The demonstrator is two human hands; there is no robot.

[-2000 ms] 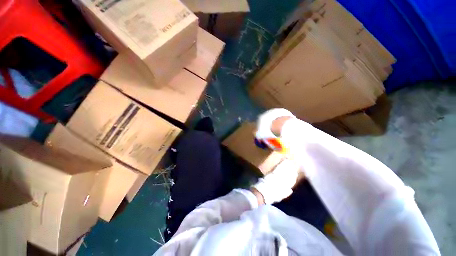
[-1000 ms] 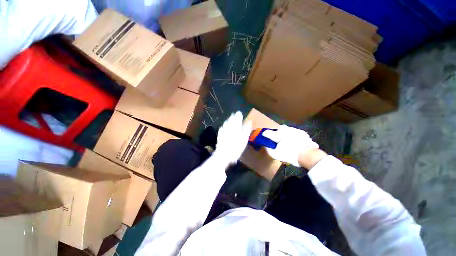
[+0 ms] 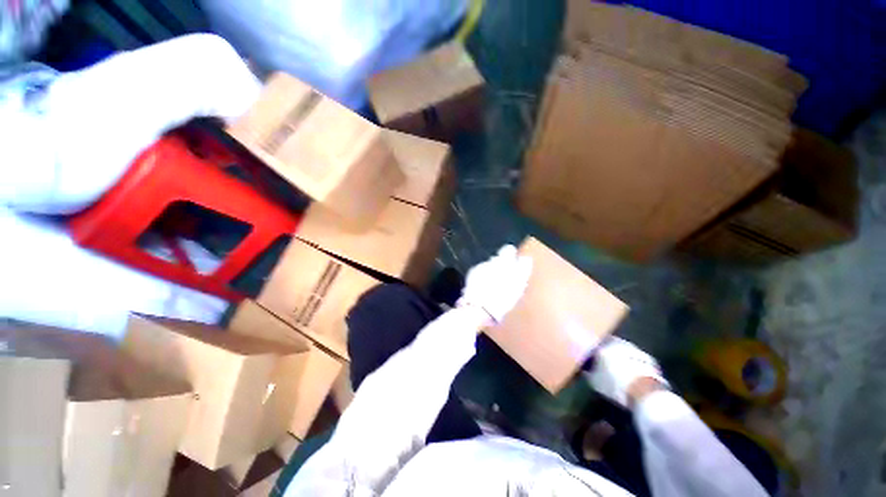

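Note:
A plain brown carton (image 3: pixel 558 313) is between my knees, its flat face toward me, with a shiny pale patch near its lower right edge. My left hand (image 3: pixel 497 283), in a white glove, grips the carton's upper left edge. My right hand (image 3: pixel 622 371), also white-gloved, is at the carton's lower right corner, closed around the tape dispenser (image 3: pixel 588 361). Only a small dark part of the dispenser shows; the rest is hidden by the hand and carton.
Flat cartons (image 3: pixel 651 146) lean ahead, with an open carton (image 3: pixel 777 218) behind. Made-up cartons (image 3: pixel 219 388) pile at the left beside a red stool (image 3: pixel 185 218) with a seated person (image 3: pixel 136 116). Yellow tape rolls (image 3: pixel 748 371) lie right; blue crates (image 3: pixel 826 49) stand beyond.
The dispenser has moved from the carton's upper middle to its lower right corner with my right hand. My left hand now grips the carton's edge, and more of the carton's face shows.

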